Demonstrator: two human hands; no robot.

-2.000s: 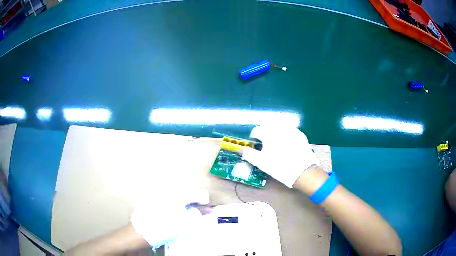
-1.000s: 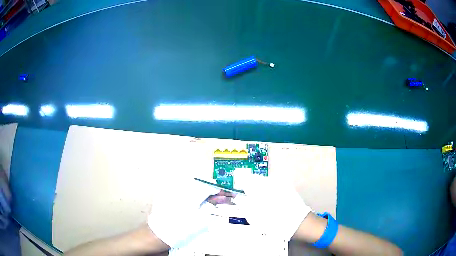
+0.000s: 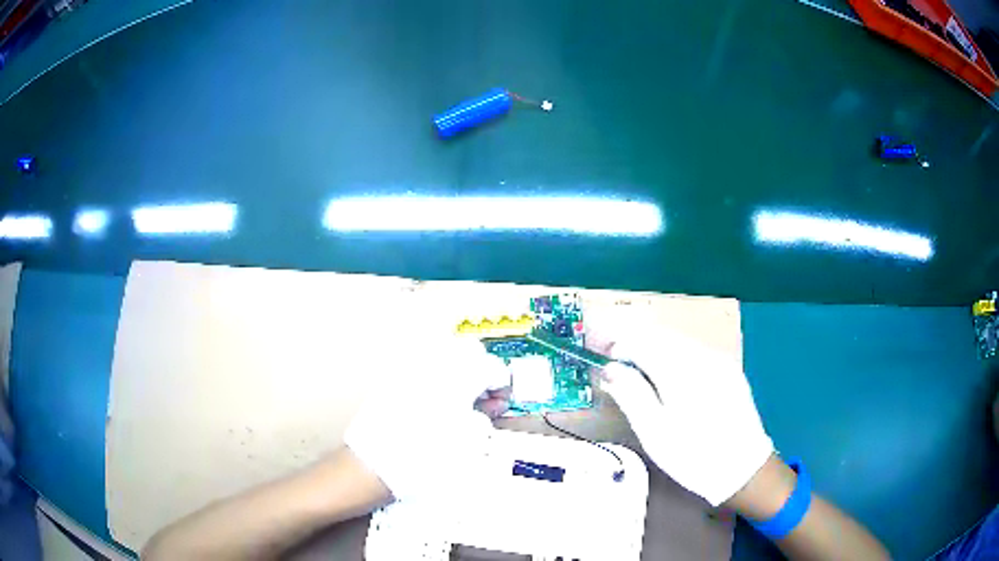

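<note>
The green circuit board (image 3: 570, 378) with a yellow port row and a pale square lies above the white housing shell (image 3: 597, 499). My left hand (image 3: 438, 422), in a white glove, grips the board's lower left edge with bare fingertips. My right hand (image 3: 690, 405), gloved with a blue wristband, holds a slim green tool (image 3: 567, 348), whose tip is over the board near the ports. A thin black lead (image 3: 586, 437) runs from the board's lower edge to the shell. The glare hides the gloves' outlines.
The cardboard sheet (image 3: 219, 384) lies under the work. On the dark green belt (image 3: 274, 132) beyond are a blue battery pack (image 3: 473, 113) and smaller blue items at both sides. An orange bin (image 3: 931, 44) is at the top right, another board (image 3: 986, 327) at the right edge.
My hands have moved apart from over the shell and up to the board. The left now grips its edge, the right has the tool over it. The battery pack has shifted left and up in view.
</note>
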